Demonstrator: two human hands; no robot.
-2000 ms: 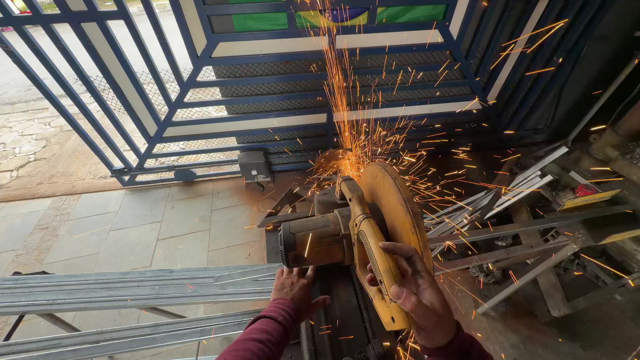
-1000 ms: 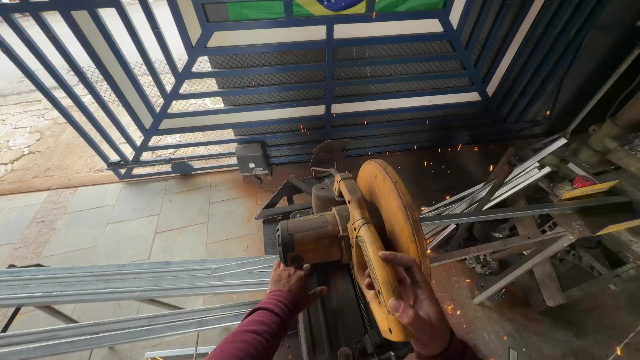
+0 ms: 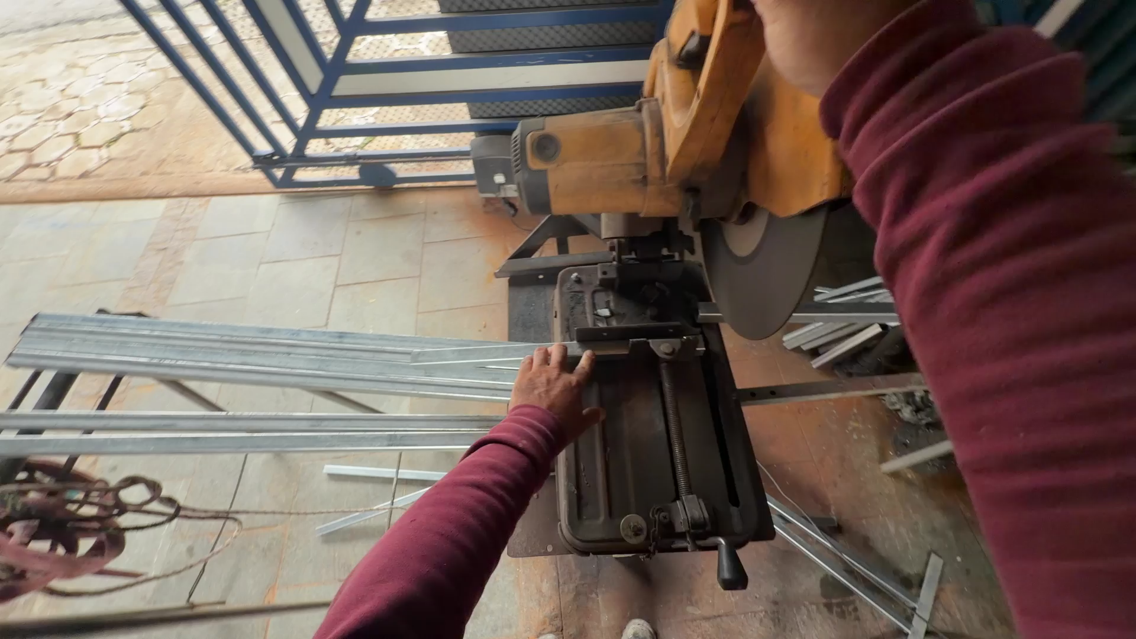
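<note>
A yellow abrasive chop saw fills the middle, its motor housing (image 3: 586,160) and cutting disc (image 3: 763,266) raised above the dark metal base (image 3: 621,461). My right hand (image 3: 825,40) is at the top of the saw, partly cut off by the frame edge; its fingers and the handle grip are hidden. My left hand (image 3: 555,390) rests palm down at the left edge of the base, fingertips against a metal profile beside the vise jaw (image 3: 635,335). Galvanized steel profiles (image 3: 266,355) run leftward from there. The vise's crank handle (image 3: 730,565) sticks out at the near end.
A blue metal gate (image 3: 488,84) stands behind the saw. Metal offcuts (image 3: 843,337) lie in a pile at right, and more strips (image 3: 852,568) lie on the floor at lower right. Tangled cord (image 3: 133,497) hangs at lower left. The saw's stand has a crossbar (image 3: 825,389) at right.
The saw head has swung up, baring the disc, and my right hand has risen with it. The sparks have stopped. My left hand has moved from beside the motor to the profile at the vise.
</note>
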